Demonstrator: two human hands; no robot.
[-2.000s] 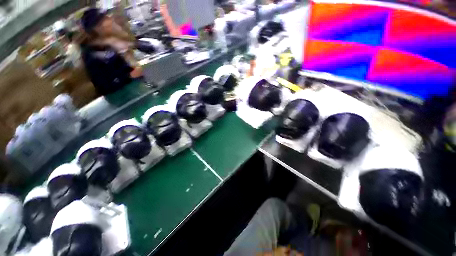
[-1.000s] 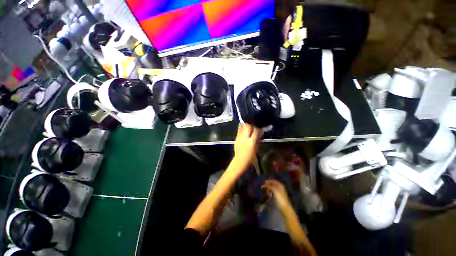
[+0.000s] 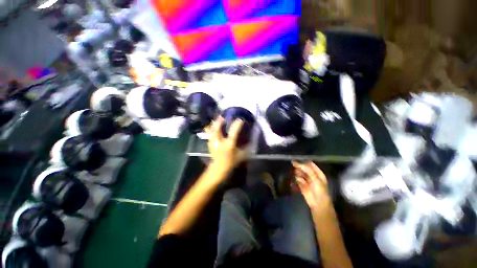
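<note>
My left hand (image 3: 224,149) has its fingers spread around the black ball of a white-and-black PTZ camera (image 3: 239,124) near the front edge of the dark bench. The camera stands upright, and my fingers cover part of its front. My right hand (image 3: 312,183) is just in front of the bench edge, to the right, with fingers bent together; blur hides whether they hold anything small. Another PTZ camera (image 3: 285,116) stands to the right of the held one, and a dark camera ball (image 3: 201,111) is close on its left.
A row of cameras (image 3: 61,189) lines the green bench (image 3: 141,193) at left. A monitor (image 3: 235,31) and black machine (image 3: 355,57) stand behind. A white strip (image 3: 361,131) hangs from the machine. Small white pieces (image 3: 329,115) lie nearby. Jumbled camera units (image 3: 402,230) are at right.
My left hand has moved left from the rightmost bench camera to the one beside it. My right hand has risen from over my lap towards the bench edge. The view has shifted slightly.
</note>
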